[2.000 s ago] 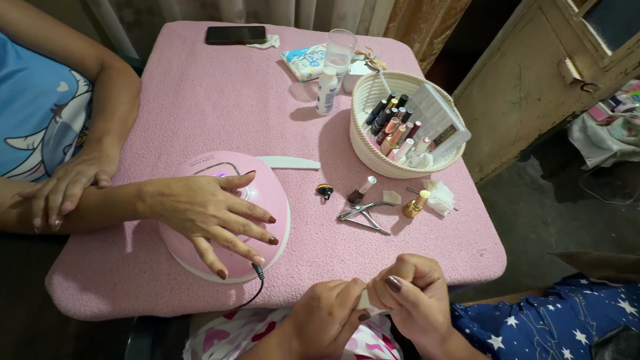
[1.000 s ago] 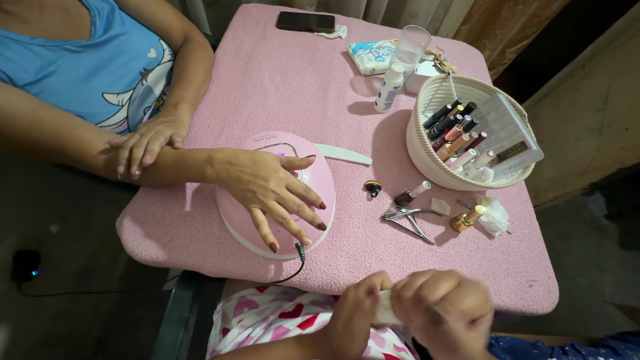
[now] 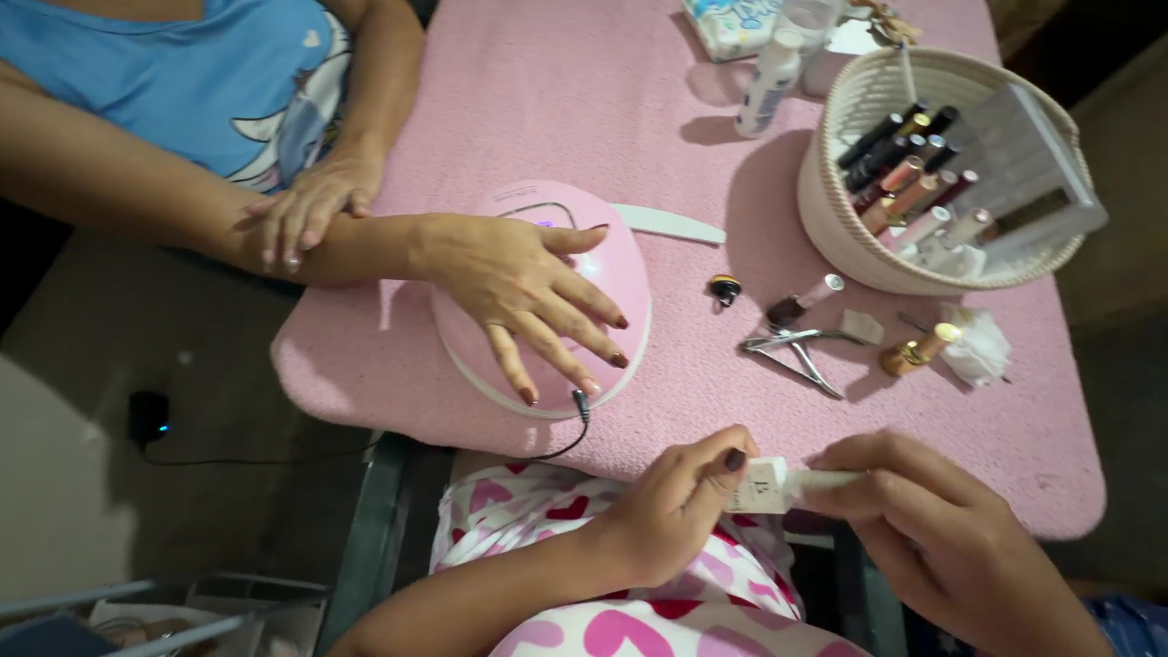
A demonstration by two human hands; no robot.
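My left hand [image 3: 680, 511] holds the white, square nail polish bottle [image 3: 761, 485] above my lap, by the table's front edge. The fingers of my right hand [image 3: 912, 511] grip the bottle's pale cap [image 3: 821, 484], which is in line with its neck; whether it is loose I cannot tell. Another person's hand [image 3: 520, 283], with dark red polish on most nails, lies spread over a pink domed nail lamp [image 3: 630, 265]. Between lamp and basket are metal cuticle nippers [image 3: 798, 351], a dark polish bottle with a pink cap [image 3: 803, 301] and a gold polish bottle [image 3: 917, 349].
A woven basket [image 3: 821, 210] of polish bottles stands at the right. Behind the lamp lies a white nail file [image 3: 671, 224]. A white bottle [image 3: 769, 87] and a packet [image 3: 730, 27] are farther back. The lamp's black cable [image 3: 570, 447] runs over the front edge of the pink-covered table [image 3: 566, 100].
My hands were close together around the small white object; now they are farther apart, with the bottle and cap showing between them. The view has moved closer to the table.
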